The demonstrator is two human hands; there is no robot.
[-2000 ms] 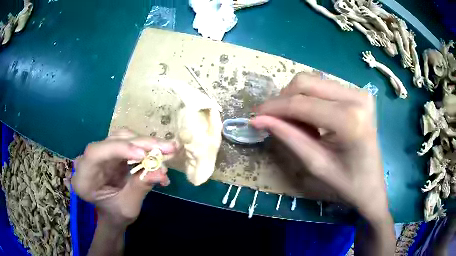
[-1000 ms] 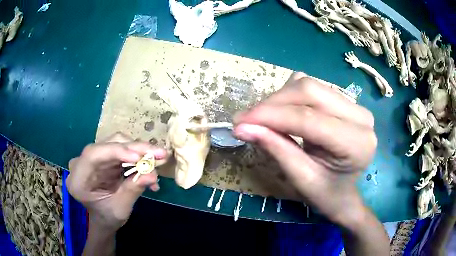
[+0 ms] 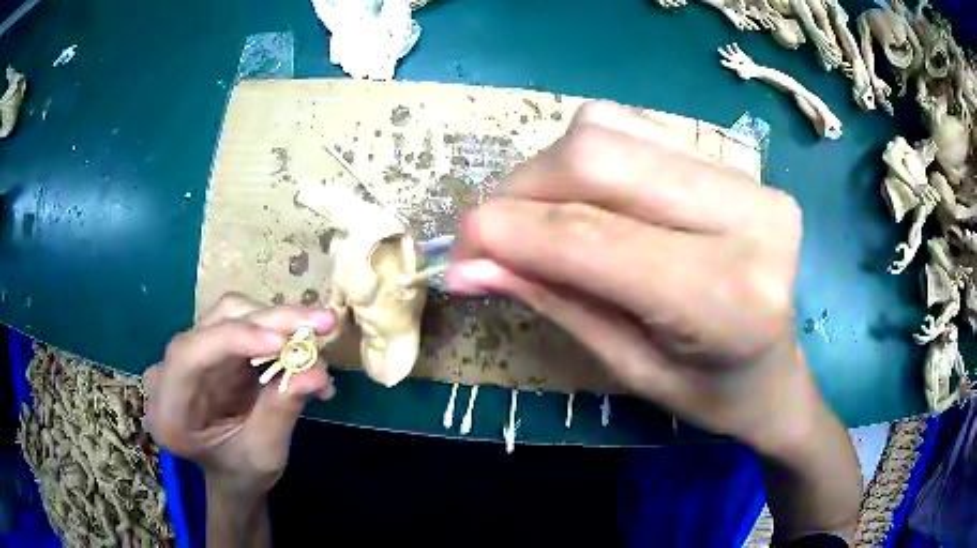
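Observation:
A beige muscular figure torso (image 3: 377, 321) shows upright above the cardboard, its open socket facing up and right. My left hand (image 3: 241, 385) is left of it, fingers closed on the figure's attached arm, whose small splayed hand (image 3: 289, 359) shows at the fingertips. My right hand (image 3: 632, 257) pinches a thin white swab (image 3: 431, 273), blurred, its tip at the torso's socket edge. The glue dish is mostly hidden behind my right fingers.
Cardboard (image 3: 246, 225) with dark spots lies on the green table (image 3: 107, 246). White swabs (image 3: 510, 417) stick out at the near edge. A loose arm (image 3: 782, 88) and a torso pile (image 3: 943, 161) are at right. Crumpled tissue (image 3: 367, 34) is beyond. A parts crate (image 3: 91, 450) is lower left.
My right hand has moved the swab from the dish to the torso's socket. The torso has turned so the socket opening shows more. The whole view has shifted.

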